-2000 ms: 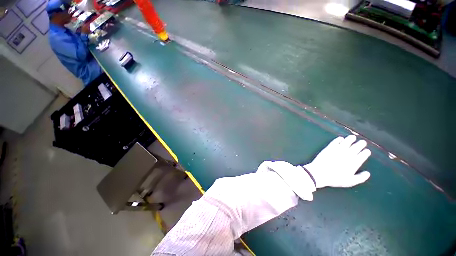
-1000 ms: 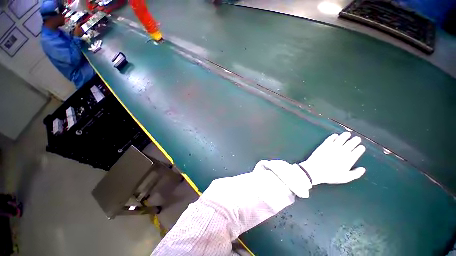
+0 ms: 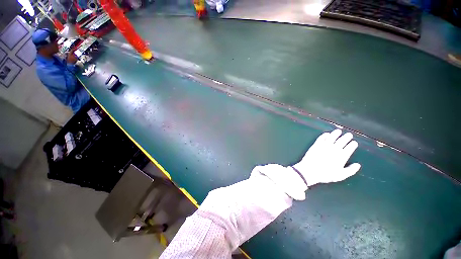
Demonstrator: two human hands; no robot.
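Note:
My left hand (image 3: 329,158), in a white glove, lies palm down on the green bench mat (image 3: 242,136), just in front of the long worn seam. Its fingers are spread and hold nothing. The sleeve (image 3: 242,205) is pale with fine lines, and a dark band shows at the wrist. A small pale grey shape (image 3: 454,252) is cut off at the lower right corner; it may be part of my right hand, but I cannot tell.
A small black object (image 3: 112,82) lies at the far left of the bench. A red-orange upright (image 3: 126,31) stands behind it. A person in blue (image 3: 56,76) is at the far end. Black bins (image 3: 93,146), a metal stool (image 3: 124,202) and a dark tray (image 3: 374,16) surround the bench.
The view has shifted, showing more beyond the far edge, including a second red-orange upright. My left hand stays spread on the mat. The pale grey shape has appeared at the lower right.

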